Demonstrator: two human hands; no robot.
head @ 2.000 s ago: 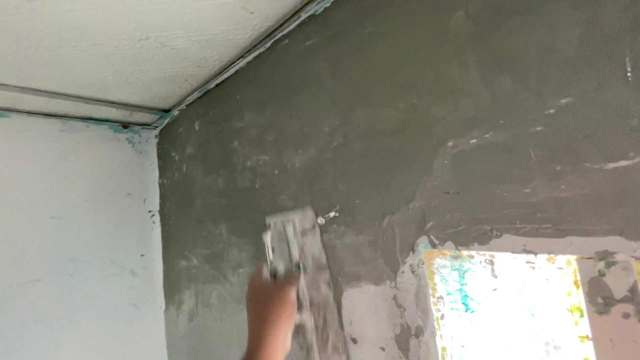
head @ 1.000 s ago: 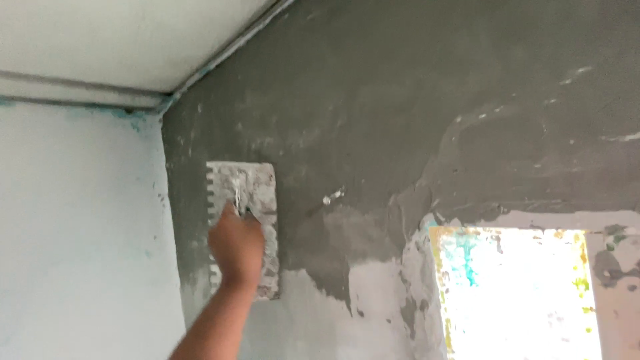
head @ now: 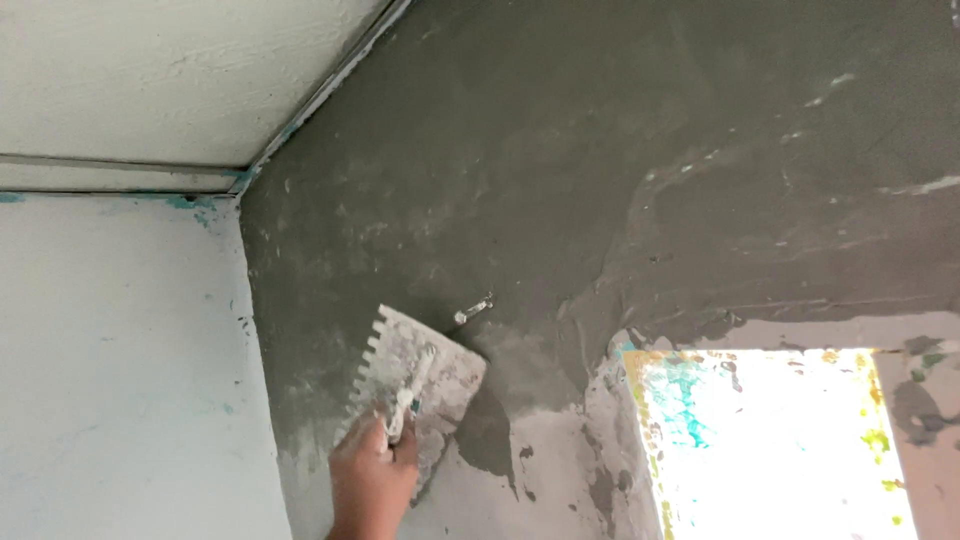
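Note:
My left hand is closed around the handle of a notched steel trowel, low and left of the middle of the view. The trowel's plate is tilted against the wall, its toothed edge to the left and its straight edge to the right. Grey plaster or mortar covers most of the wall. A small whitish fitting sticks out just above and right of the plate. Pale residue coats the plate and handle. My right hand is out of view.
A bright window opening with paint-smeared edges is at lower right. The pale side wall meets the grey wall at left. Overhead is a whitish ceiling with trim strips. Lighter wall shows below the grey coat.
Since one second ago, my left hand and the trowel have moved down and to the right along the wall. The trowel has turned from nearly upright to tilted, its top leaning left.

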